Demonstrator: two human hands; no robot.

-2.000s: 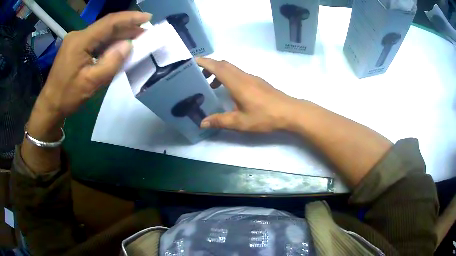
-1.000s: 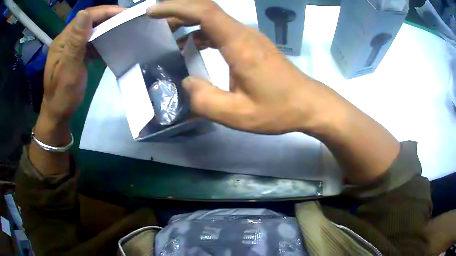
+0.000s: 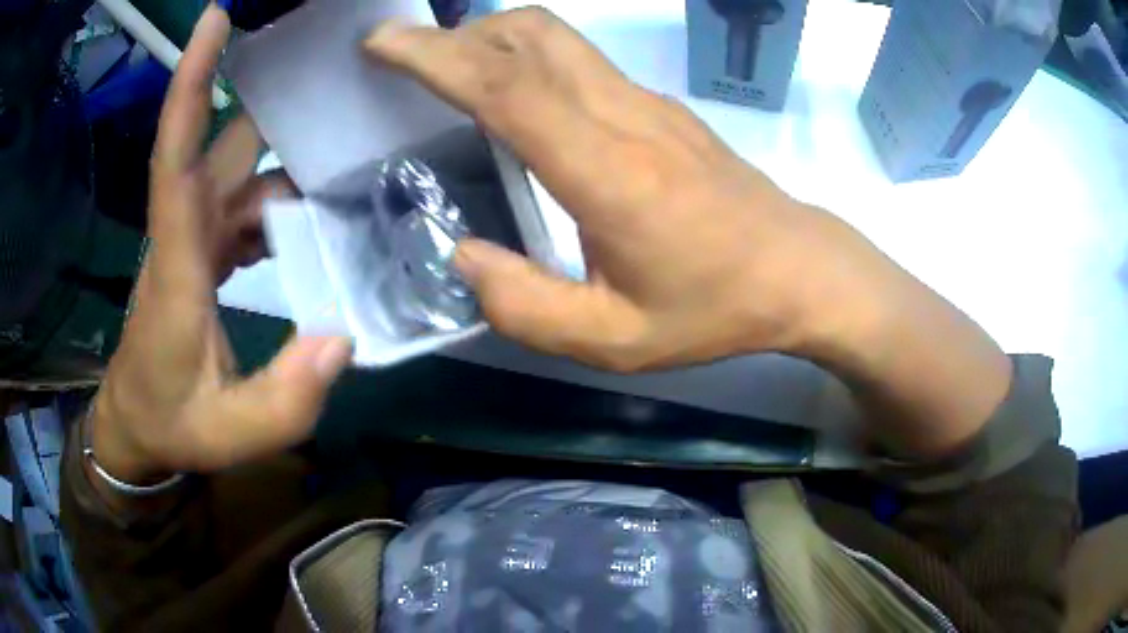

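An open retail box (image 3: 312, 266) is tilted, its mouth turned to me, at the left of centre. Its white lid panel (image 3: 332, 93) stands up at the back, and side flaps are spread. A crumpled clear poly bag (image 3: 423, 254) with shiny contents lies inside the mouth; what it holds is unclear. My left hand (image 3: 186, 371) is at the box's left side, thumb at the lower front corner, its other fingers partly behind the box. My right hand (image 3: 680, 241) grips the right side, thumb at the mouth's edge and a finger on the lid panel.
Two printed retail boxes stand on the white sheet (image 3: 990, 260), one at top centre (image 3: 745, 56) and one at top right (image 3: 946, 93). The green bench edge (image 3: 619, 427) runs in front of me. White items, hard to make out, lie low at far left.
The box has turned from front-up to mouth towards me, and its lid has opened. Since a second ago, my left hand has slid down from the lid to the box's lower left corner.
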